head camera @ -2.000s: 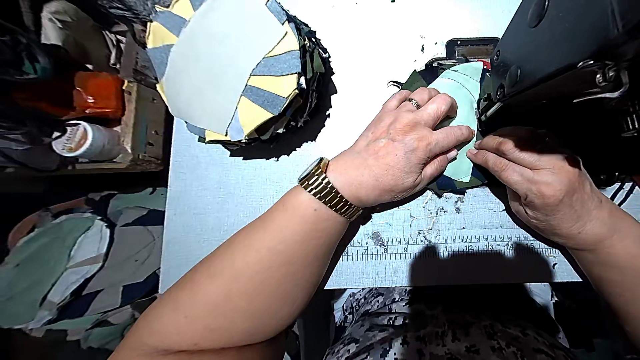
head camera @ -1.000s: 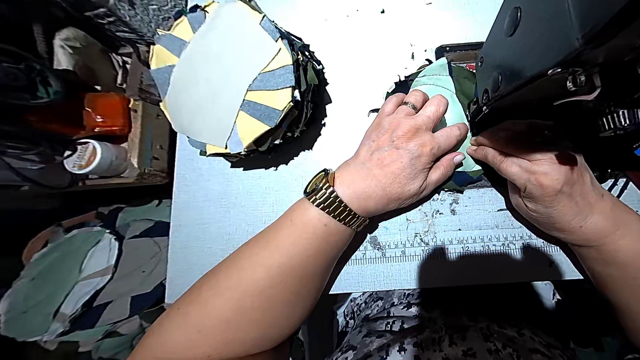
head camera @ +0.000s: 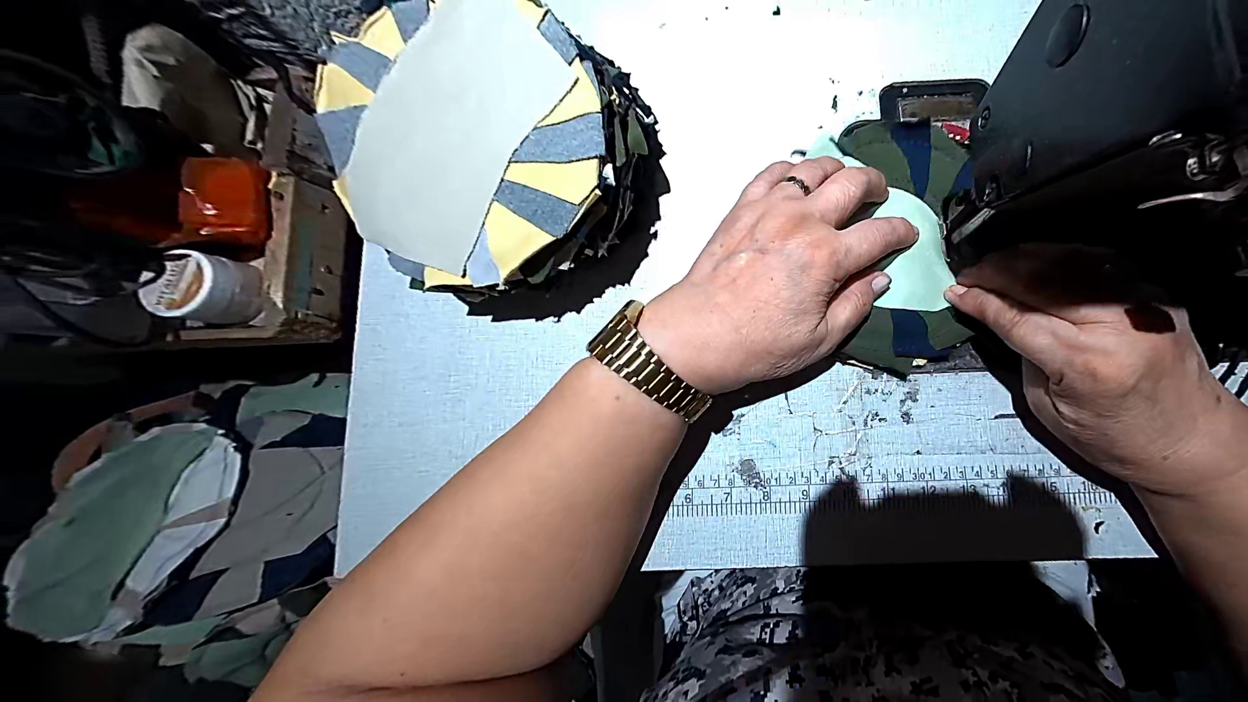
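A pale green fabric piece (head camera: 916, 268) lies on a round patchwork piece in dark green and navy (head camera: 902, 336), both beside the head of a black sewing machine (head camera: 1102, 107). My left hand (head camera: 790, 263) rests palm down with fingers spread on the pale green fabric. It wears a ring, and a gold-coloured watch (head camera: 648, 361) is on the wrist. My right hand (head camera: 1102, 341) pinches the fabric's right edge between thumb and finger, close to the machine head. The needle and presser foot are hidden.
A stack of round patchwork pieces (head camera: 546, 205) stands on the left of the white table (head camera: 439, 439). A printed ruler scale (head camera: 760, 486) runs near its front edge. Left of the table are a white tub (head camera: 210, 288), an orange object (head camera: 224, 200) and more patchwork pieces (head camera: 107, 531).
The patchwork and pale green fabric have turned under my left hand, so more of the dark green and navy side shows above it. Both hands stay beside the machine head.
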